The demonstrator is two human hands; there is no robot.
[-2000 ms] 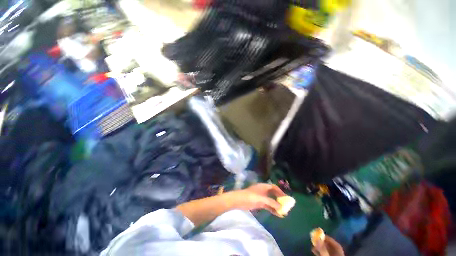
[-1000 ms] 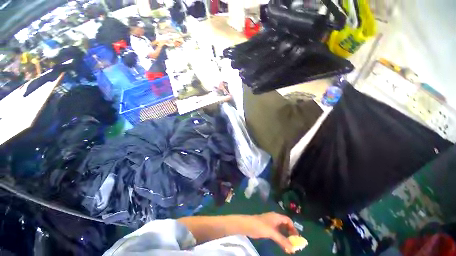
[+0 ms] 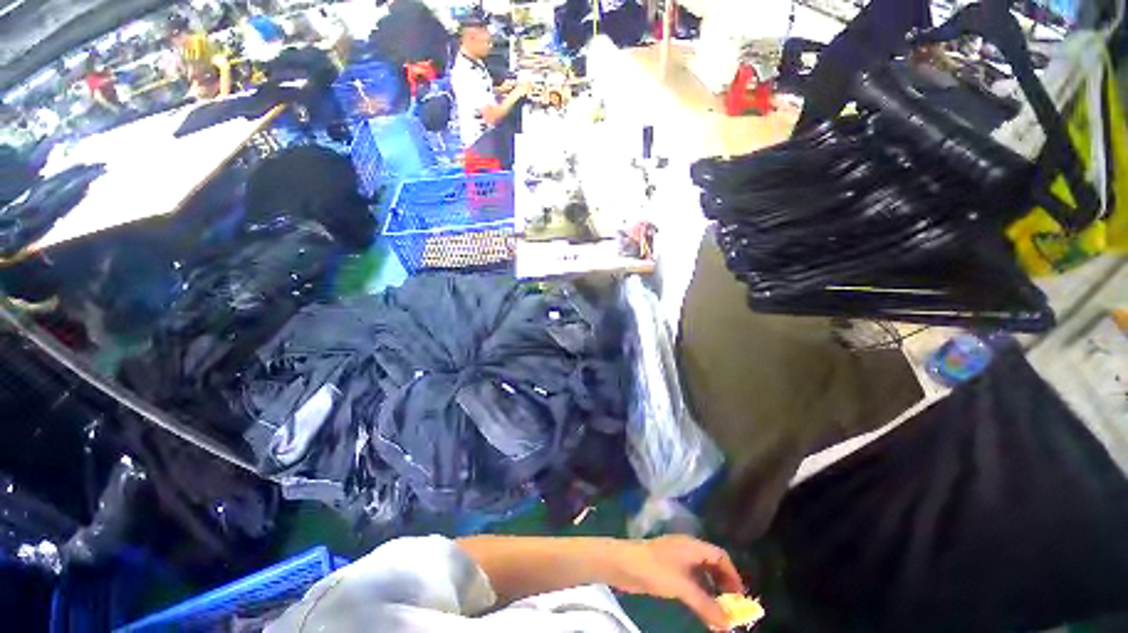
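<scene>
My left hand (image 3: 699,577) reaches in from the bottom, below a white sleeve. Its fingertips pinch a small pale-orange piece of mandarin (image 3: 740,610) near the bottom edge. My right hand is not in view. Beyond my arm lies a big bunched pile of dark garments (image 3: 464,396). A long clear plastic bag (image 3: 668,433) hangs or lies just right of the pile.
Blue crates (image 3: 452,223) stand behind the pile, and another blue crate (image 3: 247,594) is at the bottom left. Stacked black plastic packs (image 3: 866,223) and dark cloth (image 3: 965,507) are at the right. A seated person (image 3: 476,93) works at the far table.
My right hand, seen two seconds ago with an orange piece, is out of view. The view has turned right, then left: the crates and pile now appear further right. My left hand still holds its piece.
</scene>
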